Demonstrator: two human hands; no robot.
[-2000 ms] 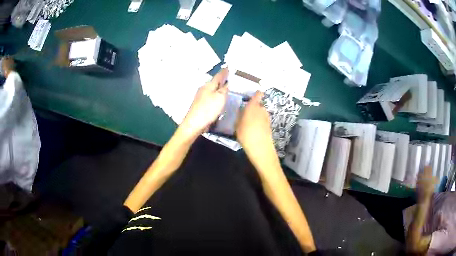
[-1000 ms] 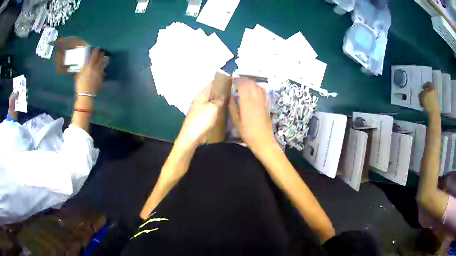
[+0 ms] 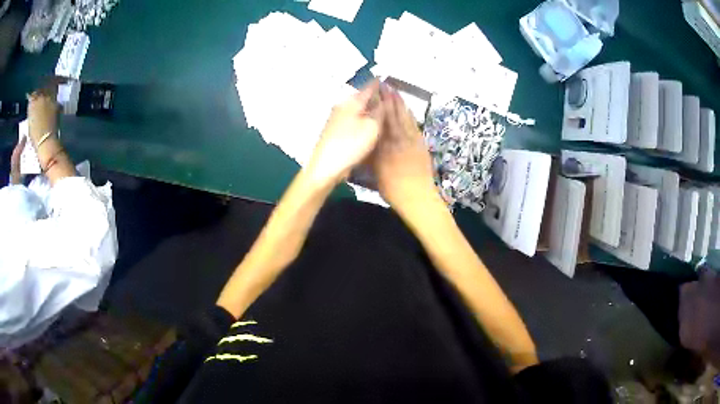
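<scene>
My left hand (image 3: 349,136) and my right hand (image 3: 404,151) are close together over an open retail box, their fingertips nearly meeting at its far end. The brown inside edge of the box (image 3: 412,91) shows beyond my right fingers. My hands hide most of the box and whatever is inside it. White leaflets lie fanned in a left pile (image 3: 288,75) and a right pile (image 3: 434,59). A tangled heap of small white-and-dark accessories (image 3: 466,150) lies right beside my right hand.
White retail boxes (image 3: 525,201) stand in two rows at the right. Clear bluish blister trays (image 3: 562,35) lie at the far right. At the left, a neighbour's hand (image 3: 43,118) is by a small black-and-white box (image 3: 96,99). Another person's blurred arm (image 3: 701,312) shows at the right edge.
My hands have come together over the box, and the brown flap by my left hand is no longer visible. The right neighbour's arm has left the boxes. The left neighbour's hand has moved further left.
</scene>
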